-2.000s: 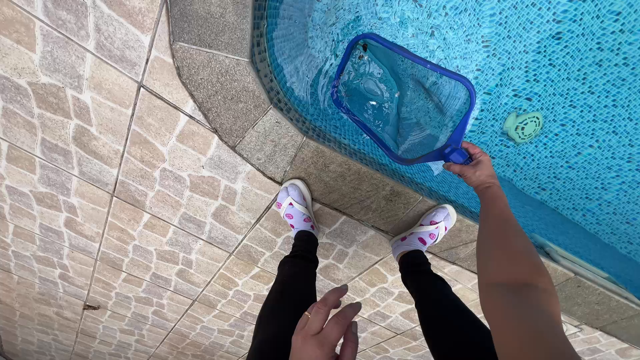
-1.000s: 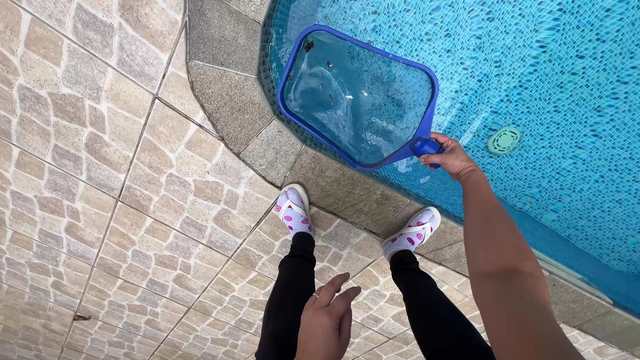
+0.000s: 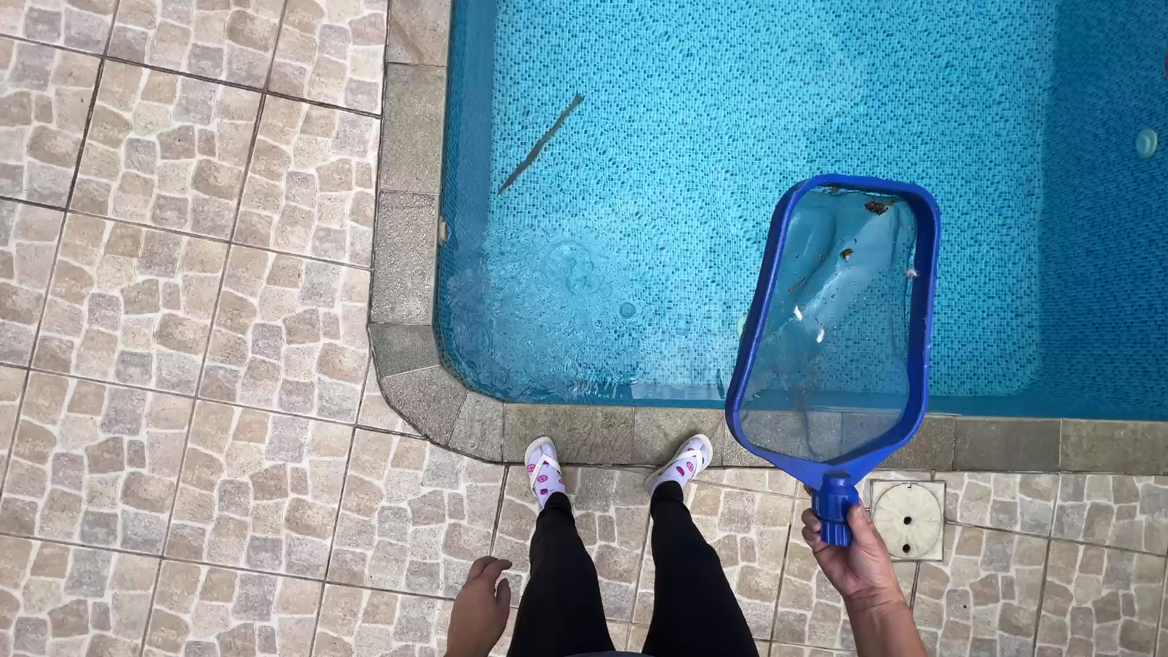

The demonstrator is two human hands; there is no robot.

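Note:
My right hand (image 3: 850, 552) grips the short blue socket of a pool skimmer net (image 3: 923, 301) at the lower right. The net's blue frame points away from me, partly over the water and partly over the pool's stone coping. Bits of leaf and debris (image 3: 878, 207) lie on its wet, translucent mesh, mostly toward the far end. My left hand (image 3: 480, 607) hangs beside my left leg with its fingers loosely curled and nothing in it.
The swimming pool (image 3: 684, 137) has a rounded near-left corner with stone coping (image 3: 570, 432). A dark, thin strip (image 3: 540, 144) shows in the water. My feet in flip-flops (image 3: 683, 464) stand at the edge. A round cover (image 3: 907, 518) is set in the patterned tiles (image 3: 274, 365).
The skimmer net has moved from low over the water near the corner to my right, and now points away from me. My left hand has lowered beside my leg. The view has shifted.

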